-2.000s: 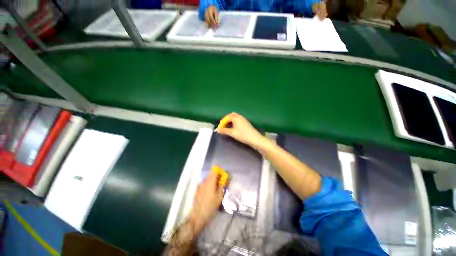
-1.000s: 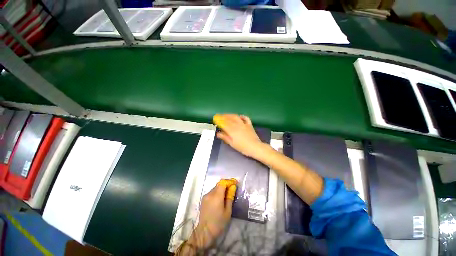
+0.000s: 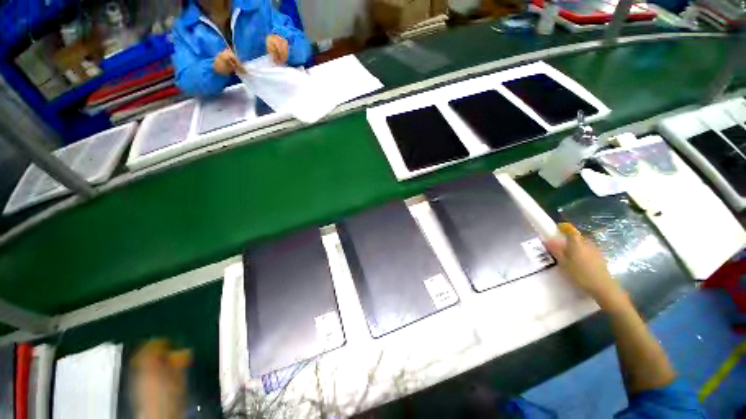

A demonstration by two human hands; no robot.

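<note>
Three dark grey tablets, the left one, the middle one and the right one, lie back up in a white foam tray. Each has a white barcode label near its lower right corner. My right hand, with a yellow-orange finger cot, is at the tray's right edge, beside the right tablet's label. Whether its fingers grip anything is hard to see. My left hand is strongly blurred, left of the tray above the dark green bench; its fingers and any contents are unclear.
Clear crinkled film lies right of the tray, near a pump bottle and a printed sheet. Another white tray with black-screened tablets is on the green belt. White sheets lie left. A person in blue handles a white sheet opposite.
The view has swung right. My left hand has left the left tablet and moved left. My right hand has moved from that tablet's top to the tray's right edge. The person opposite now lifts a sheet.
</note>
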